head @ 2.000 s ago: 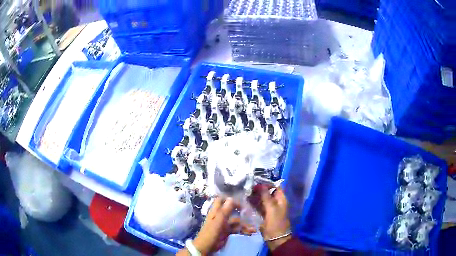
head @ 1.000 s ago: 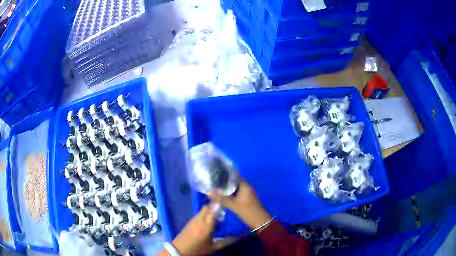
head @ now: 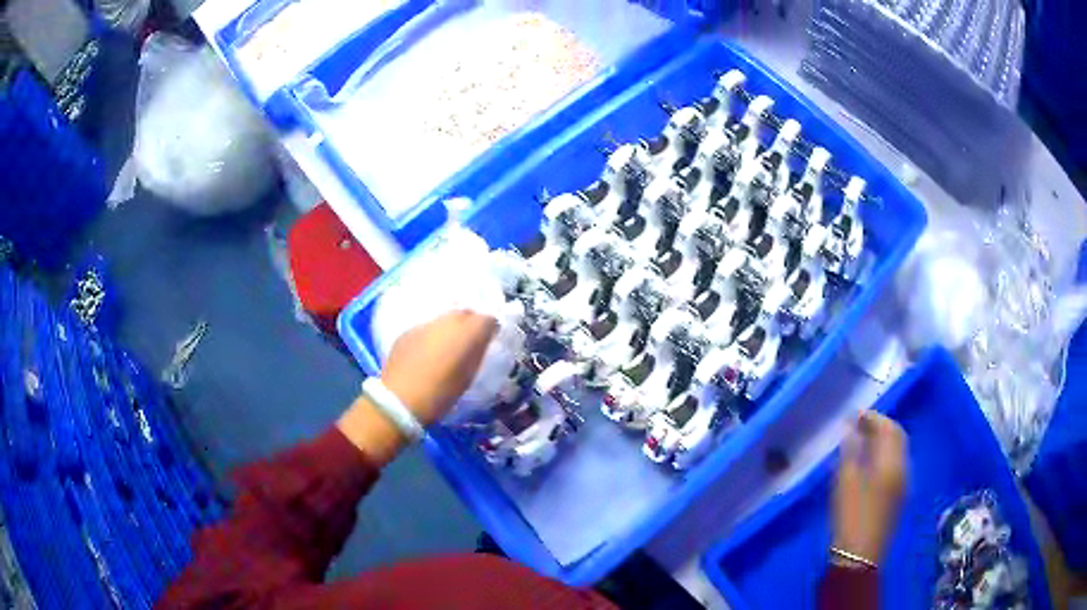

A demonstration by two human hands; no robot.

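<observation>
White model scooters (head: 727,226) stand in tight rows in the blue supply tray (head: 876,280). One scooter (head: 525,435) sits apart near the tray's near left edge. My left hand (head: 441,363) is at the whitish heap of empty poly bags (head: 447,280) in the tray's left end; its fingers are curled, and whether they pinch a bag is unclear. My right hand (head: 870,483) is blurred, over the blue packing tray (head: 775,542); no scooter shows in it. Bagged scooters (head: 977,548) lie at that tray's right side, cut off by the lower edge.
White-lined small-parts trays (head: 393,143) stand beyond the supply tray. Clear ribbed sheets (head: 912,101) are stacked at the upper right, above crumpled film (head: 1013,322). A red stool-like block (head: 328,265) and a white bag (head: 203,131) are on the floor at left.
The view has swung left to the supply tray. My hands have parted and no longer hold the bagged scooter together; my left hand is now at the bag heap.
</observation>
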